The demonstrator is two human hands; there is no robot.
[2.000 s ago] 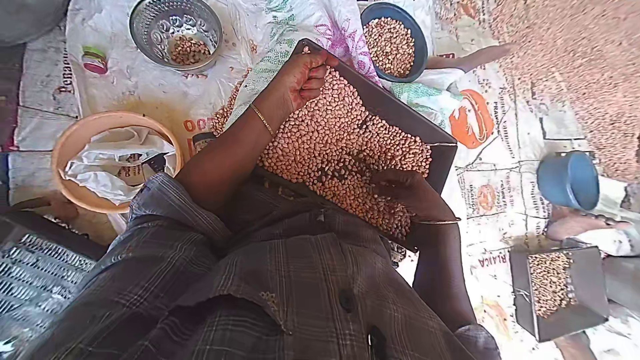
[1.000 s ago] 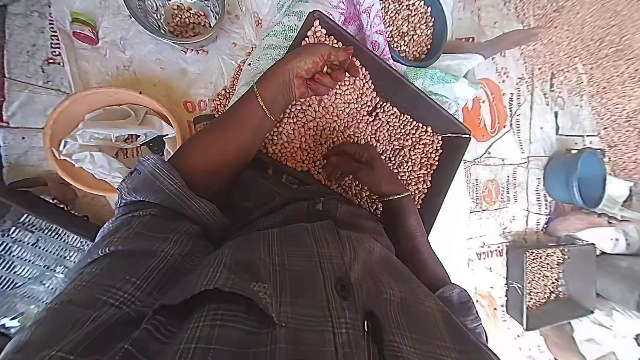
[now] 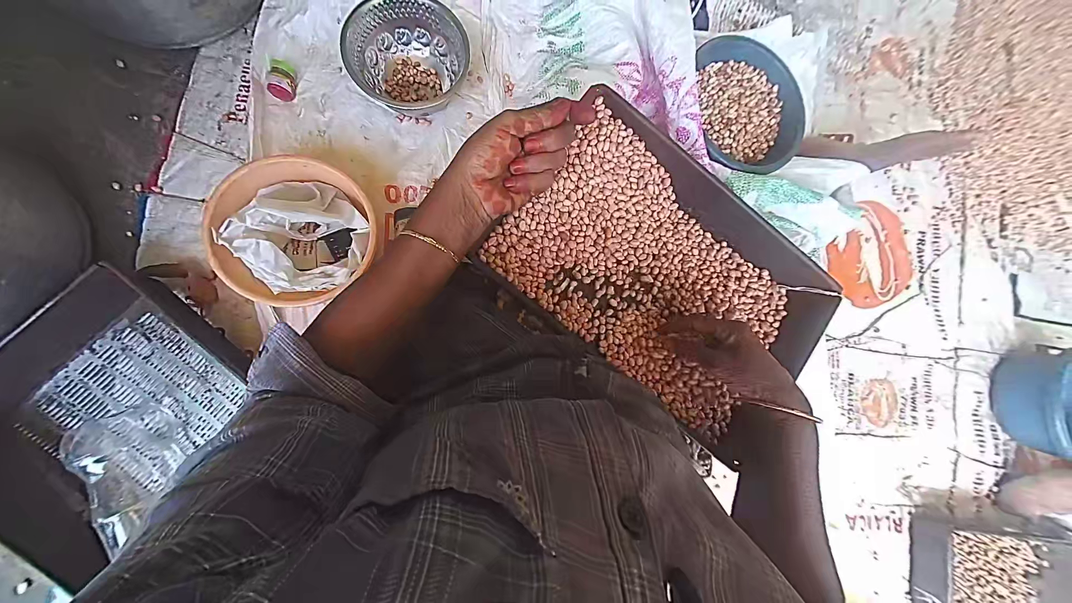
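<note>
A dark rectangular tray lies tilted across my lap, covered with a layer of shelled peanuts. My left hand, palm partly up and fingers curled, is at the tray's upper left corner; whether anything is inside the fingers cannot be told. On the peanuts near the tray's lower right side rests my right hand, in shadow, its fingertips among them. A patch of the dark tray bottom shows through the peanuts left of that hand. Each wrist has a thin bangle.
A perforated metal bowl and a dark bowl hold peanuts. An orange basin holds a white bag. At left is a dark crate; at right are a blue bucket and another tray with peanuts. Another person's limb shows beyond the dark bowl.
My right hand has moved from the middle of the peanuts toward the tray's lower right side. My left hand has shifted to the tray's upper left corner.
</note>
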